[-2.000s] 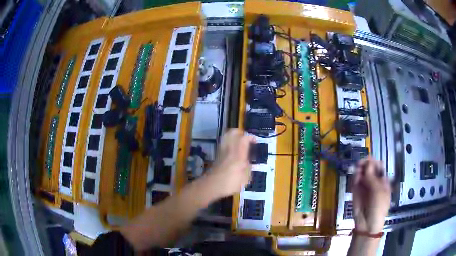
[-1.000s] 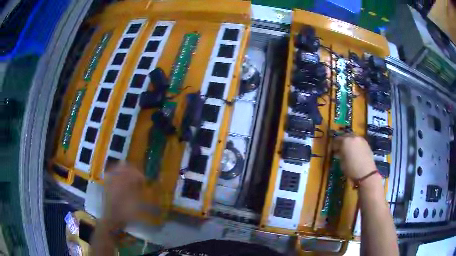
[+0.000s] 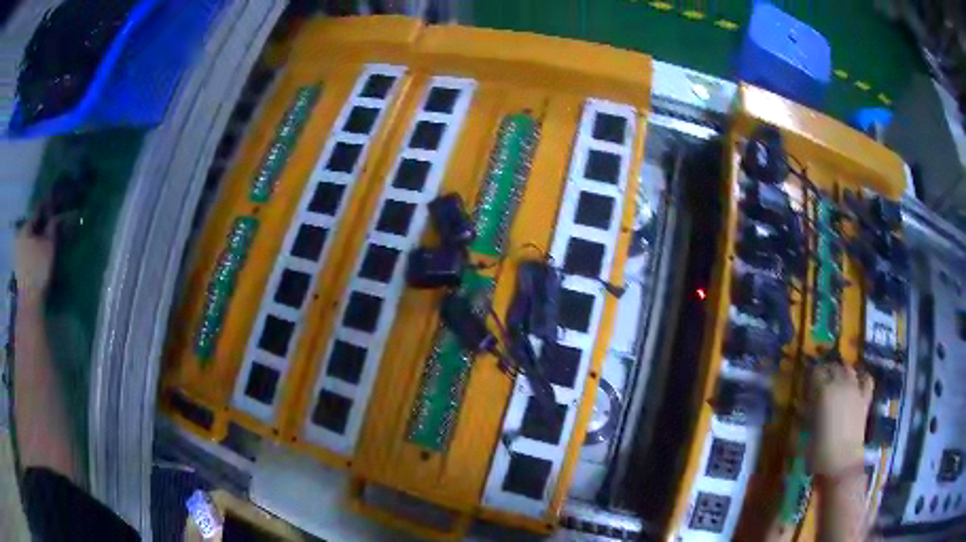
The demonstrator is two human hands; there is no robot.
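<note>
My left hand [image 3: 36,259] is at the far left edge, blurred, reaching over the green surface beside dark items that look like adapters [image 3: 66,201]; its grip is unclear. My right hand [image 3: 840,408] is over the green connector board [image 3: 825,270] of the right orange test tray [image 3: 694,466]; its fingertips are blurred, so I cannot tell if they hold a plug. Black adapters [image 3: 754,286] with cords fill most of that tray's left socket strip; two sockets near me are bare. Several loose adapters [image 3: 436,265] with cords lie on the middle tray [image 3: 593,64].
A blue crate [image 3: 159,64] with dark contents is at the upper left. A blue stool [image 3: 786,48] stands on the green floor beyond. Metal rails [image 3: 159,265] run left of the trays. A dark gap [image 3: 678,307] separates the trays. A metal plate [image 3: 937,349] is at the right.
The view has shifted left, so the trays appear further right. My left hand has moved from the trays to the far left. My right hand stays over the right tray's board.
</note>
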